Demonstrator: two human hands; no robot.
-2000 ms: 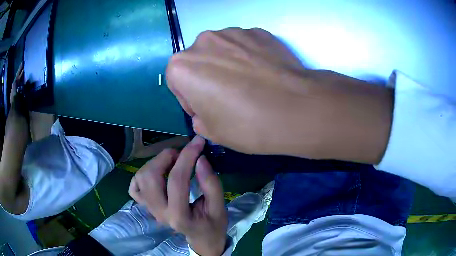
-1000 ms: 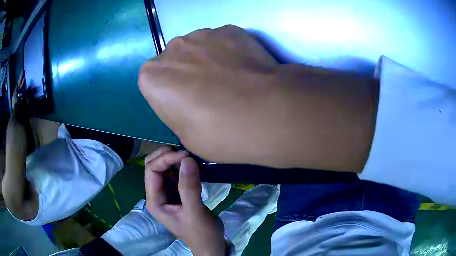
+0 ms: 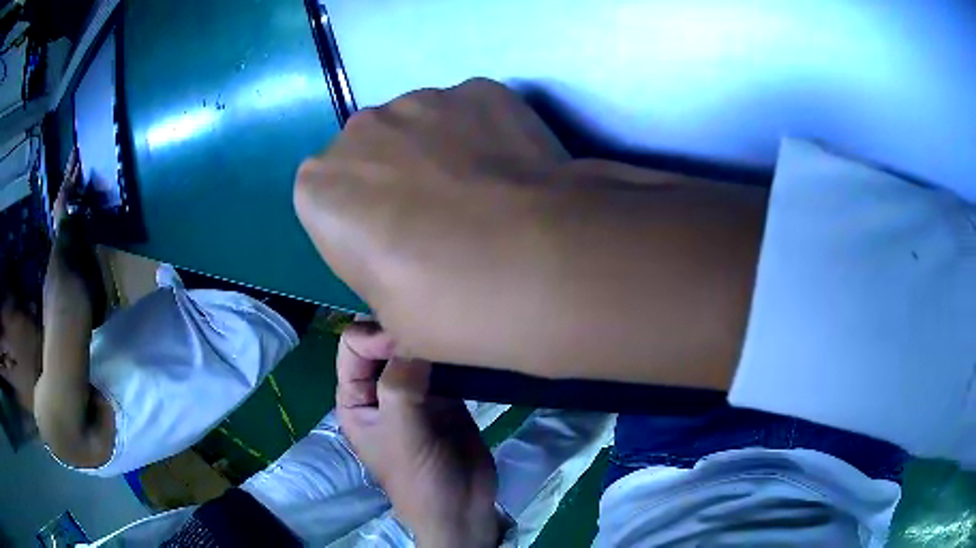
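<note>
A large panel with a bright white-blue face [image 3: 664, 75] and a dark frame [image 3: 336, 66] lies on the green bench [image 3: 230, 139]. My right hand [image 3: 439, 214] reaches in from the right over the panel's near left corner. Its back faces me, and its fingers and anything in them are hidden. My left hand [image 3: 401, 412] is below that corner, fingers curled, thumb and fingertips beside the panel's edge, partly behind my right hand. Whether it pinches anything cannot be seen. The corner itself is covered.
A co-worker in a white top [image 3: 177, 359] sits at left, an arm on a smaller dark-framed panel [image 3: 98, 128]. Yellow-black tape [image 3: 280, 407] marks the green floor. My jeans [image 3: 696, 439] are below the panel's edge.
My right hand has shifted left and covers more of the corner. My left hand has closed up, its fingers more curled. The small white sliver on the bench no longer shows.
</note>
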